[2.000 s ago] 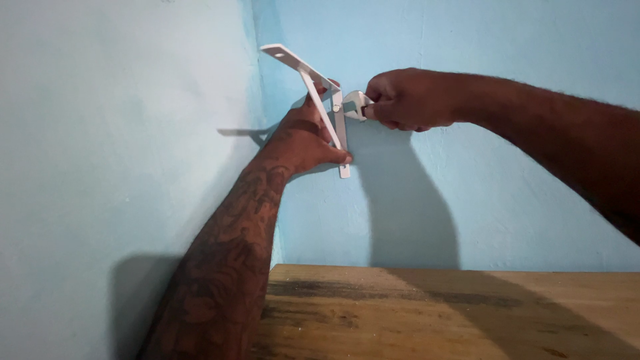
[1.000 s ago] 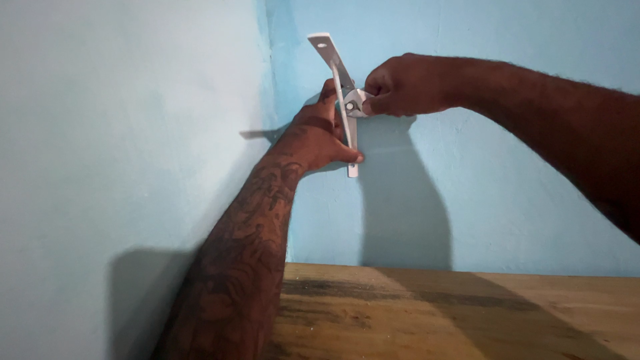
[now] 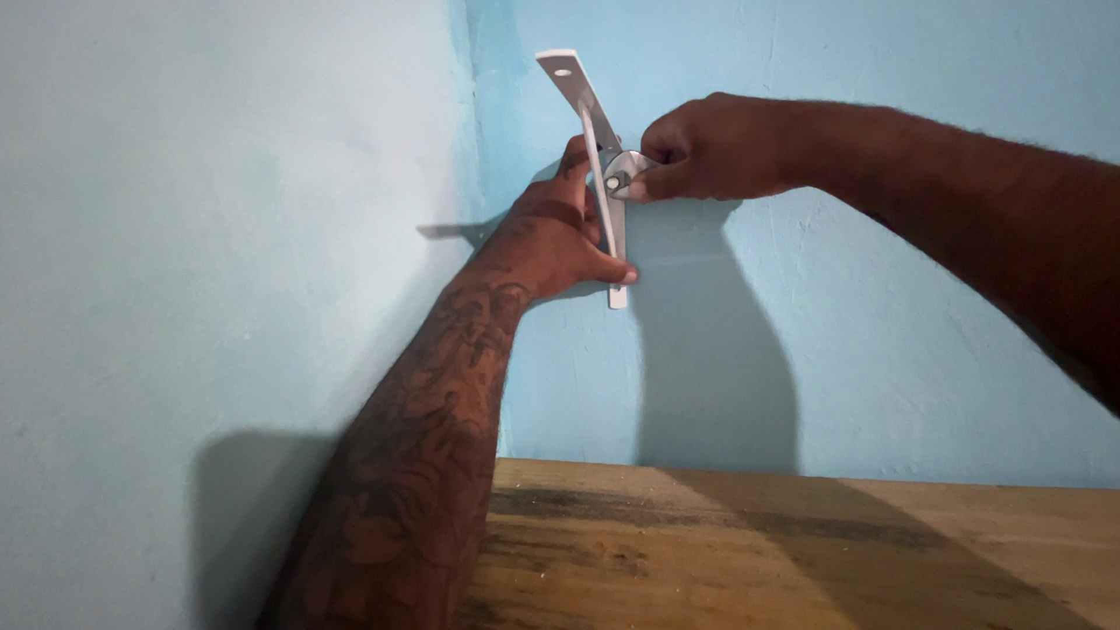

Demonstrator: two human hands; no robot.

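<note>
A white metal shelf bracket (image 3: 619,236) with a diagonal brace stands upright against the blue wall, its holed arm (image 3: 573,79) reaching up and toward me. My left hand (image 3: 560,232) grips the bracket from the left, its thumb across the lower part of the upright strip. My right hand (image 3: 700,153) holds an adjustable wrench (image 3: 632,166) by its handle, which the fingers mostly hide. The wrench's jaws sit around a bolt head (image 3: 612,184) on the upright strip, just right of the brace.
A wooden board surface (image 3: 700,560) with dark stains and small specks runs along the foot of the blue wall (image 3: 919,350). On the left a pale wall (image 3: 219,219) meets the blue one in a corner close to my left hand. Arm shadows fall on the walls and board.
The wrench has turned about the bolt, and its jaws face me more flatly now. The bracket's holed arm has swung right from its earlier leftward slant. Both hands keep their hold.
</note>
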